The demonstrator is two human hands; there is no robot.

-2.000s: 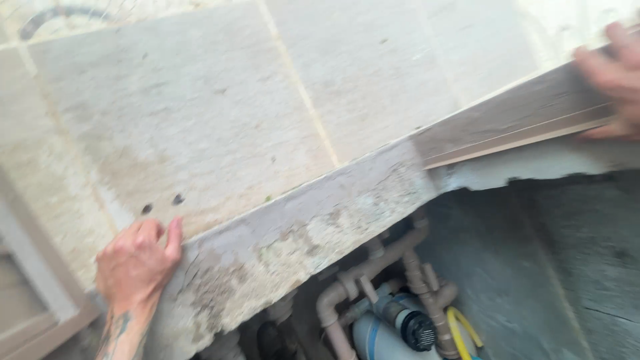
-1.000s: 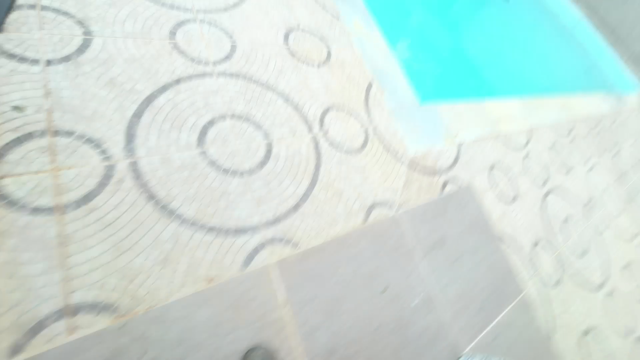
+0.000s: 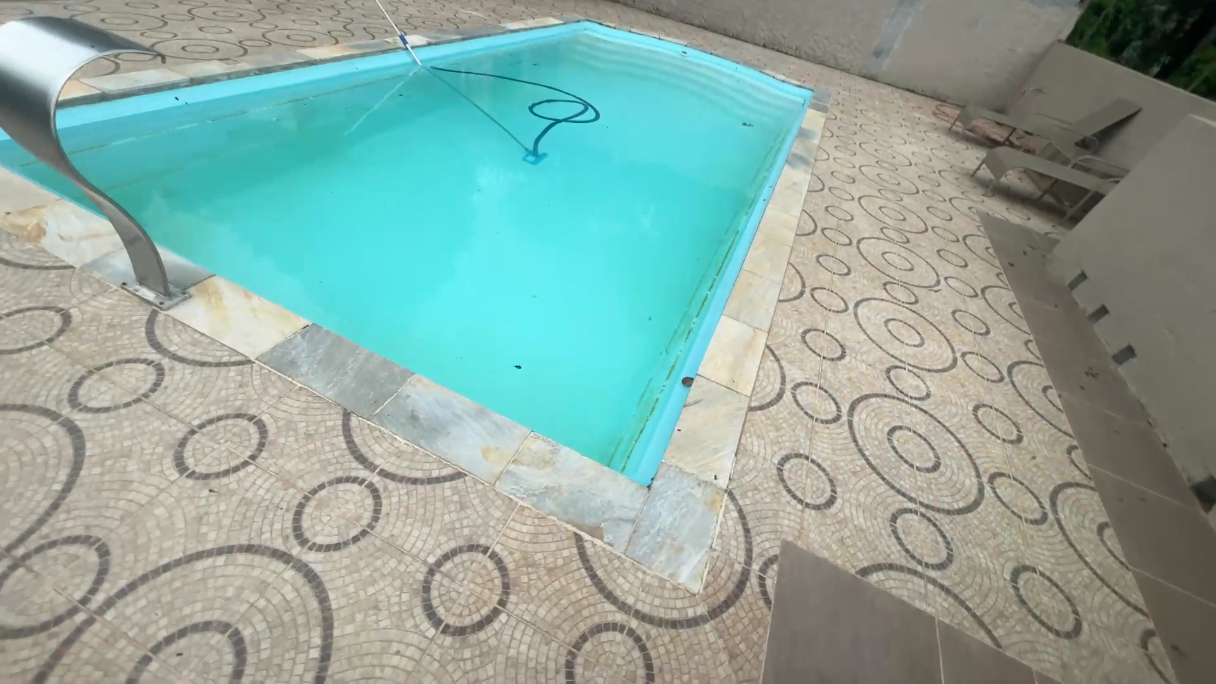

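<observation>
Neither my left hand nor my right hand is in the head view. A swimming pool (image 3: 513, 256) with turquoise water fills the upper middle. On its floor lies a pool vacuum head (image 3: 535, 157), joined to a dark looping hose (image 3: 565, 111) and a long pole (image 3: 407, 43) that rises out at the far side. A curved stainless steel pool waterfall spout (image 3: 71, 142) stands at the left edge of the pool. Stone coping slabs (image 3: 456, 427) border the water. Brown-grey tiles (image 3: 845, 622) show at the bottom right.
Patterned mosaic-look paving (image 3: 332, 513) with dark rings surrounds the pool. Lounge chairs (image 3: 1045, 171) stand at the upper right. A low wall (image 3: 1140, 256) with several small openings runs along the right, beside a brown tile strip (image 3: 1092, 399). A tall wall (image 3: 845, 38) stands behind.
The view has swung up from an opening with pipes and a pump to the pool. Both hands, seen two seconds ago at the opening's tiled edge and a tiled panel, have left the view.
</observation>
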